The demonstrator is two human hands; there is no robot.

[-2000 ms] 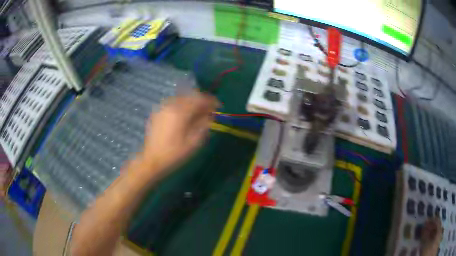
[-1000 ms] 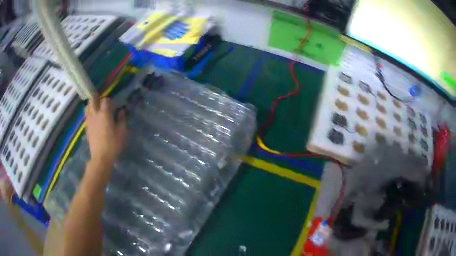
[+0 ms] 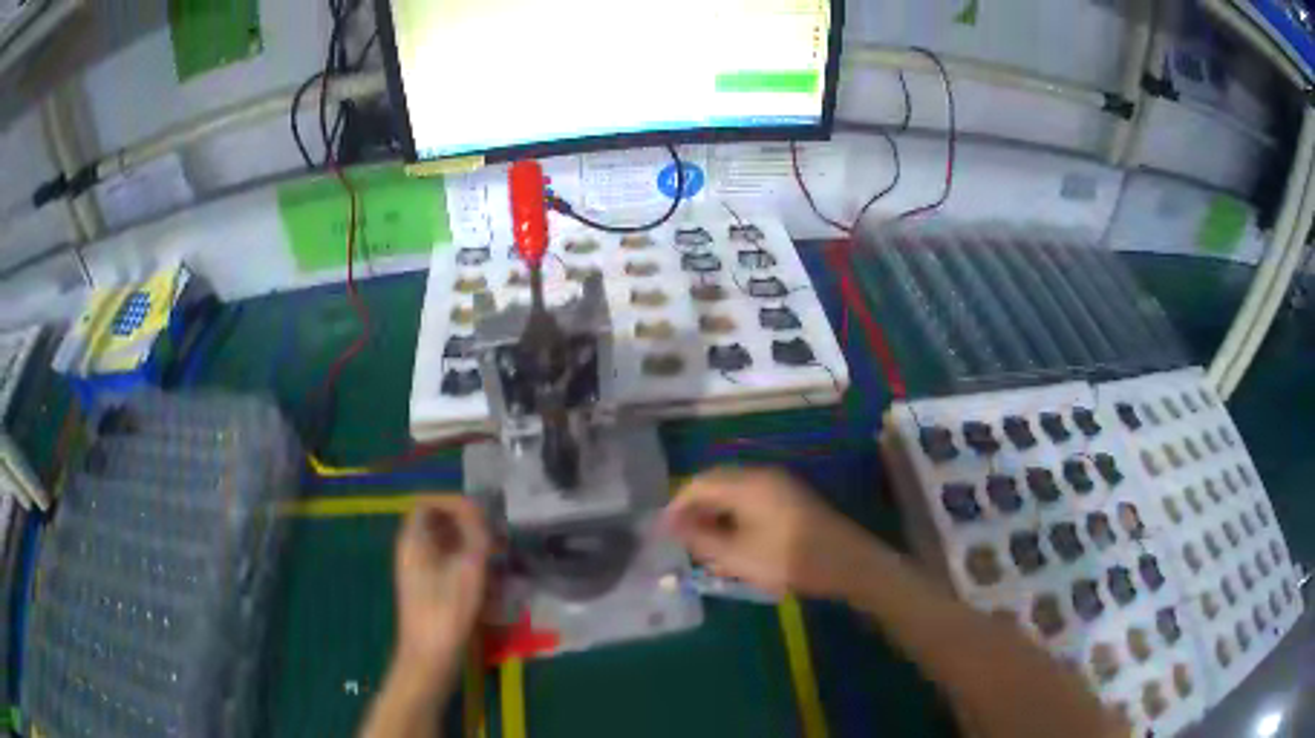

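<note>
The silver-grey test fixture (image 3: 581,505) stands on its flat plate in the middle, with its red clamp handle (image 3: 531,214) upright. My left hand (image 3: 441,555) is blurred at the fixture's left side, fingers curled near the base. My right hand (image 3: 743,522) is at the fixture's right side, its thumb and finger close together. Whether either hand holds a part is too blurred to tell. The red tag (image 3: 521,639) lies at the plate's left front. The fixture's bed is partly blurred, so I cannot make out a component there.
A white foam tray (image 3: 901,437) with partly filled cutouts is at the right. Another foam tray (image 3: 433,408) is behind the fixture, under the monitor (image 3: 606,72). Clear blister trays lie at the left (image 3: 144,562) and rear right (image 3: 1024,303). A blue-yellow box (image 3: 130,329) is rear left.
The view has swung right, back onto the fixture. My left hand has left the far side of the left blister tray and is beside the fixture; my right hand is now at its right.
</note>
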